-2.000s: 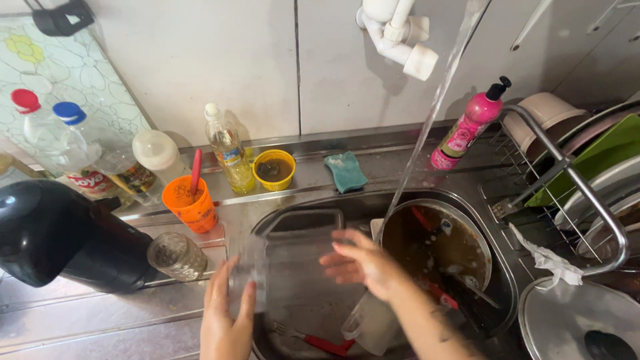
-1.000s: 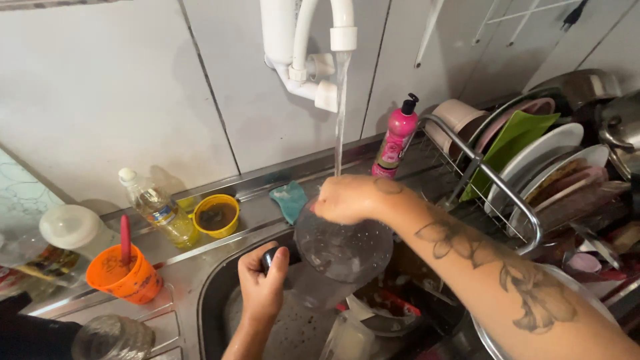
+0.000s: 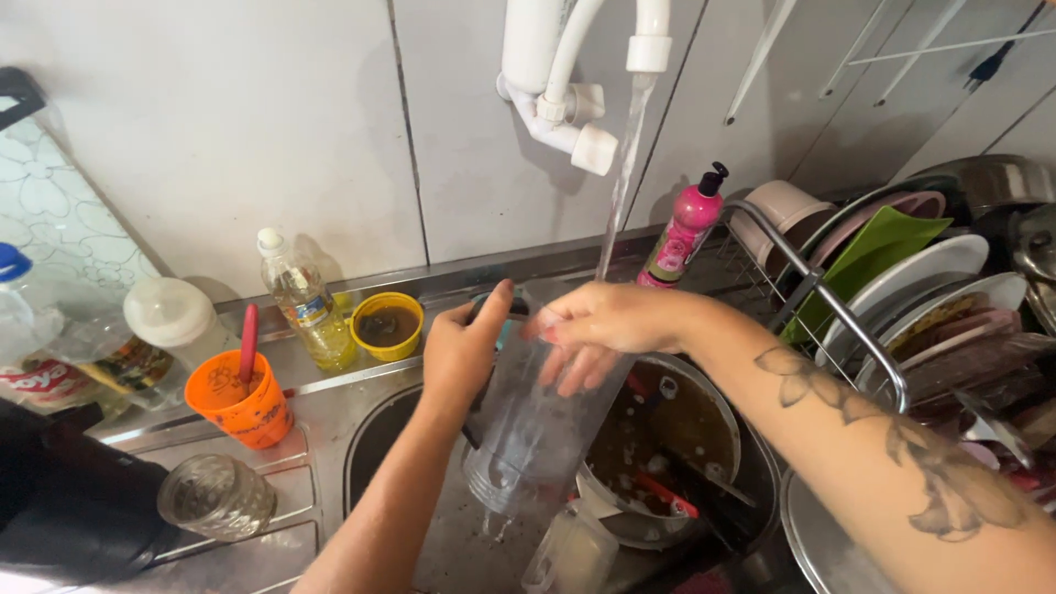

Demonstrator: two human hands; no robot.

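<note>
A clear plastic pitcher point(image 3: 536, 412) is tilted over the sink, water dripping from its lower end. My left hand point(image 3: 466, 346) grips it at its upper left, thumb raised. My right hand point(image 3: 590, 334) reaches into or over its upper end, with several fingers seen through or against the clear wall; which of the two is hard to tell. A stream of water point(image 3: 627, 181) runs from the white faucet point(image 3: 649, 51) just behind my right hand. Below, a pot of murky water point(image 3: 676, 421) with red-handled utensils stands in the sink point(image 3: 445, 520).
An orange cup point(image 3: 239, 408), glass jar point(image 3: 216, 495), oil-like bottle point(image 3: 305, 305) and yellow tub point(image 3: 388, 326) stand left. A pink pump bottle point(image 3: 685, 227) and dish rack point(image 3: 858, 318) with plates are right. A clear container point(image 3: 571, 549) lies low in the sink.
The pitcher has turned from showing its round end to lying lengthwise, slanting down into the sink. My left hand has moved up beside its upper end.
</note>
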